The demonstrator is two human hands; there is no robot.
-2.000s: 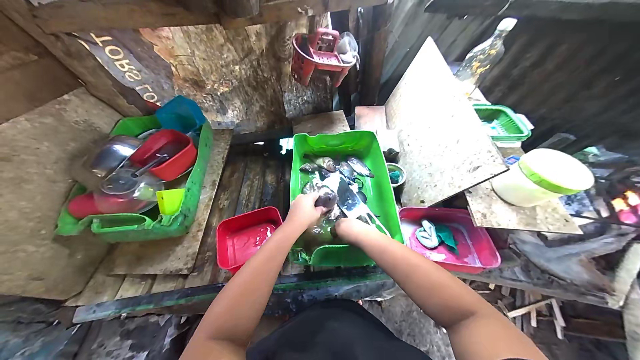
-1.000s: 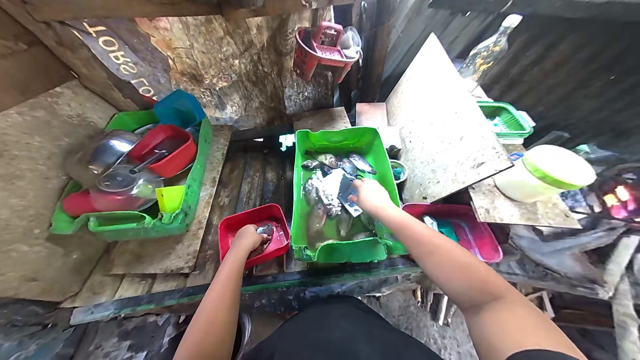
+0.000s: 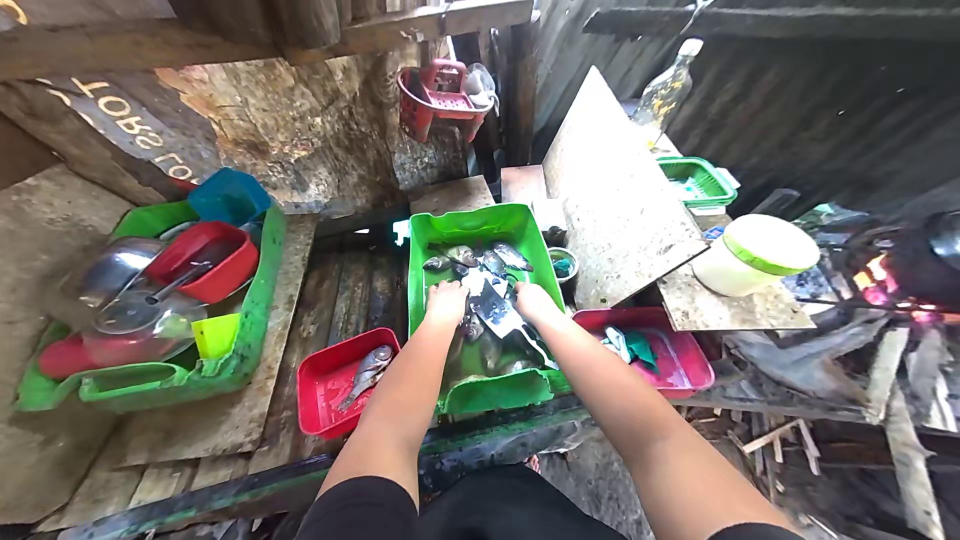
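Several whole fish (image 3: pixel 512 256) lie in a green plastic basin (image 3: pixel 480 219). A wide-bladed knife (image 3: pixel 496 311) rests among them, its handle slanting down toward the near right corner. My left hand (image 3: pixel 448 300) is inside the basin at the left, by the fish; its fingertips are partly hidden, so a grip cannot be made out. Just above the knife's handle, at the basin's right side, is my right hand (image 3: pixel 534 301), fingers bent and partly hidden. To the left, a fish (image 3: pixel 367 375) lies in a small red tray (image 3: pixel 313 394).
A green rack (image 3: pixel 259 322) of bowls and pots stands at left. On the right are a red tub (image 3: pixel 686 360) with cloth-like items, a leaning board (image 3: pixel 607 202), a white bucket (image 3: pixel 739 262) and an open fire (image 3: pixel 874 281). A red basket (image 3: pixel 442 105) hangs at the back.
My left hand has moved from the small red tray back into the green basin. A fish now lies plainly in that tray, where none showed two seconds ago.
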